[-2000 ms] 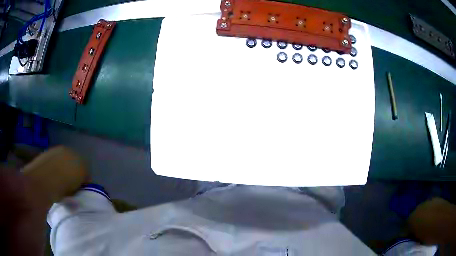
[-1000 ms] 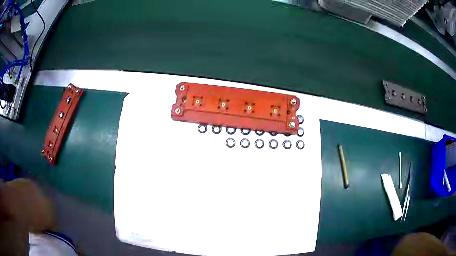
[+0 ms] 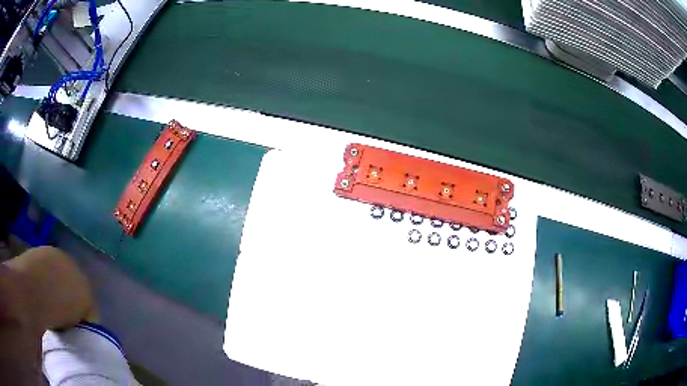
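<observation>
A reddish-brown fixture (image 3: 422, 185) with four nests lies across the top right of the glaring white tray (image 3: 369, 309). Small dark-rimmed round parts (image 3: 453, 242) show in rows below its front edge, some partly covered by it. A second reddish fixture (image 3: 154, 179) lies slanted on the green surface left of the tray; its upper two nests look darker than the lower two. A blurred bare arm, bent, with a white blue-striped sleeve is at the lower left; my left hand is not visible on it. My right hand is out of the picture.
Right of the tray lie a brass pen-like stick (image 3: 559, 285), a white strip (image 3: 617, 332), a thin stick (image 3: 633, 295) and tweezers (image 3: 639, 328). A blue bin (image 3: 680, 301) is at the right edge. Beyond are a grey fixture (image 3: 663, 198), stacked trays (image 3: 606, 30) and cabled equipment (image 3: 75, 113).
The view has tilted up and shifted, bringing the belt and stacked trays into the picture. The arm shape at the lower right has left the picture. The fixtures and tray keep their places relative to each other.
</observation>
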